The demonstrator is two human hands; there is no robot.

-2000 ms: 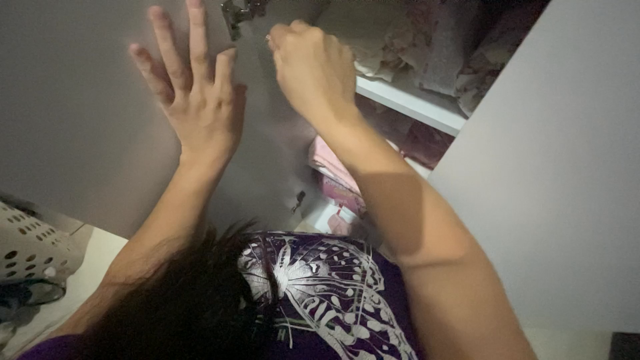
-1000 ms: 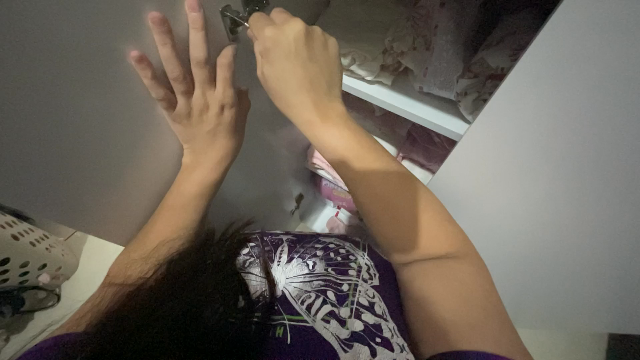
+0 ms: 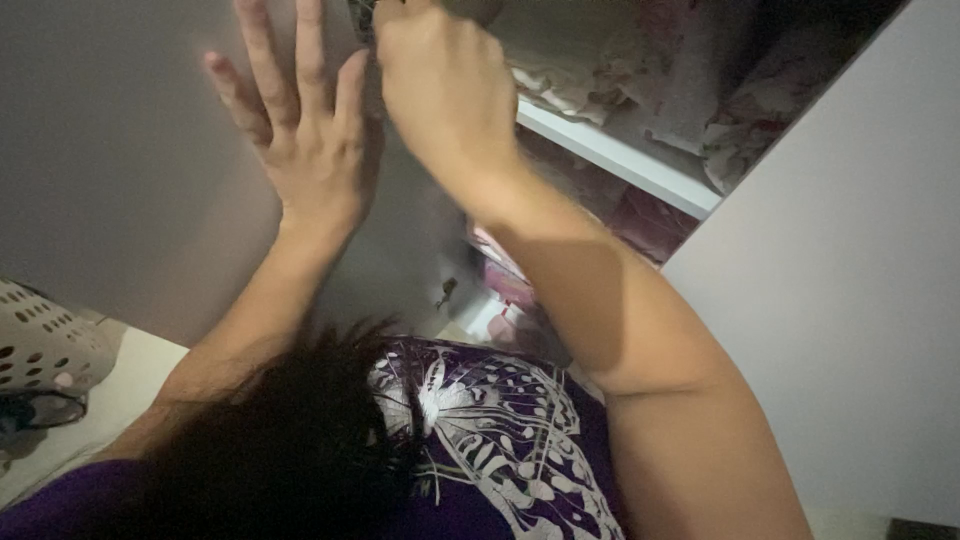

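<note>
My left hand [image 3: 307,127] lies with its fingers spread against a grey cabinet door [image 3: 135,172]. Beside it at the top, my right hand [image 3: 450,82] has its fingers curled next to a metal hinge [image 3: 362,16] on the door. The fingertips are partly cut off by the frame's top edge, and whatever they may hold is hidden. Lower on the same door, another small metal fitting [image 3: 447,291] shows.
Right of my hands, a white shelf [image 3: 622,154] inside the cabinet bears wrapped, crumpled items. Pink items [image 3: 506,281] lie below it. A pale panel [image 3: 847,247] stands at the right. At the lower left is a perforated laundry basket [image 3: 52,337].
My right hand has moved from right of the hinge to right up against it. My left hand has stayed spread on the door.
</note>
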